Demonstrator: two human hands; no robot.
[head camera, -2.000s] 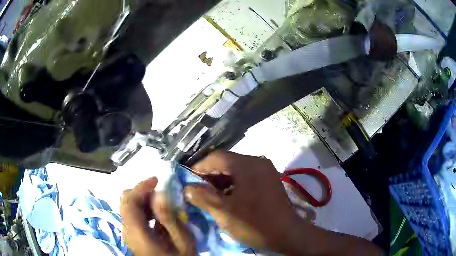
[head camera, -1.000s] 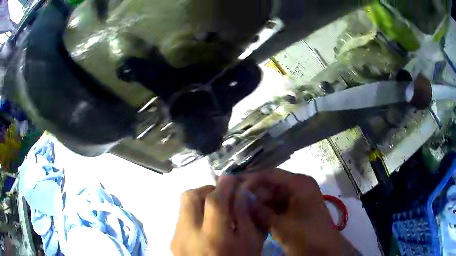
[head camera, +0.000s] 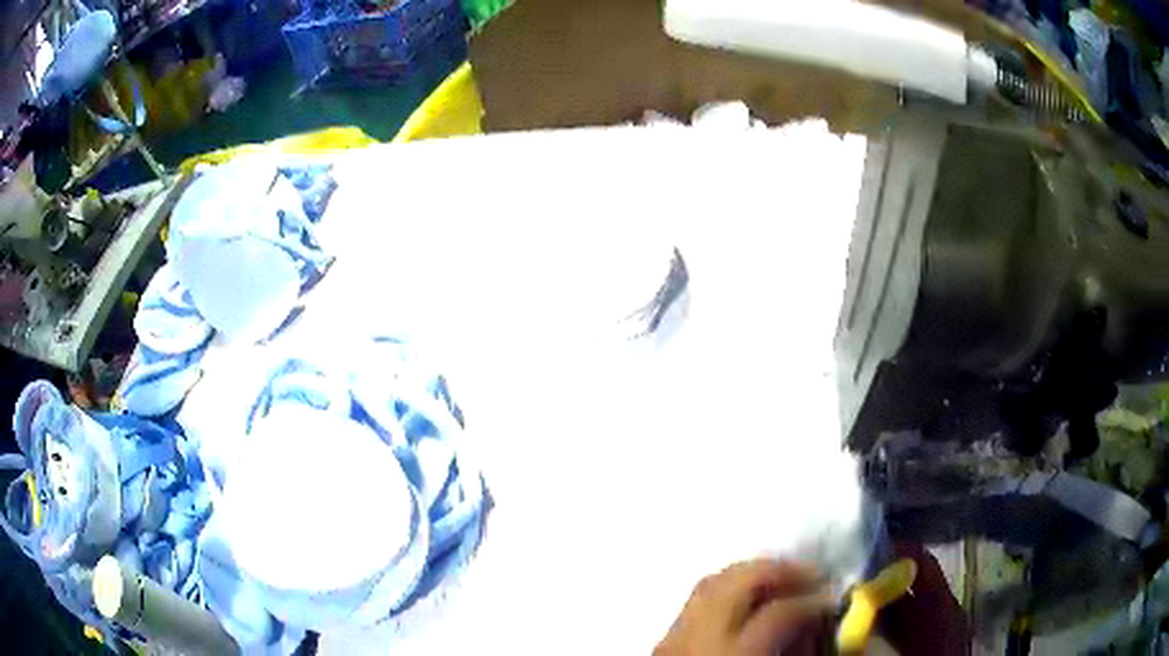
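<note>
The workpiece (head camera: 840, 528), a pale white and blue fabric piece, is bunched at the needle area at the lower right, blurred and overexposed. My left hand (head camera: 756, 613) grips its near edge and is cut off by the bottom edge. A small yellow part (head camera: 877, 602) shows between the hands. My right hand (head camera: 936, 602) is dark and blurred right of it, with its fingers mostly hidden. The sewing machine (head camera: 1013, 269) stands at the right, and a flat strip (head camera: 1096, 502) lies along its arm.
A round white panel (head camera: 314, 506) lies on light-blue strips on the white tabletop (head camera: 577, 423). More blue pieces (head camera: 237, 263) are behind it. A blue piece with a cartoon face (head camera: 62, 474) is at the far left, near a pale cylinder end (head camera: 109, 587). A blue basket (head camera: 372, 41) is at the top.
The view has swung left, so the hands and machine now sit at the right and the blue pile fills the left. The red scissor handle is out of view. A yellow part now shows.
</note>
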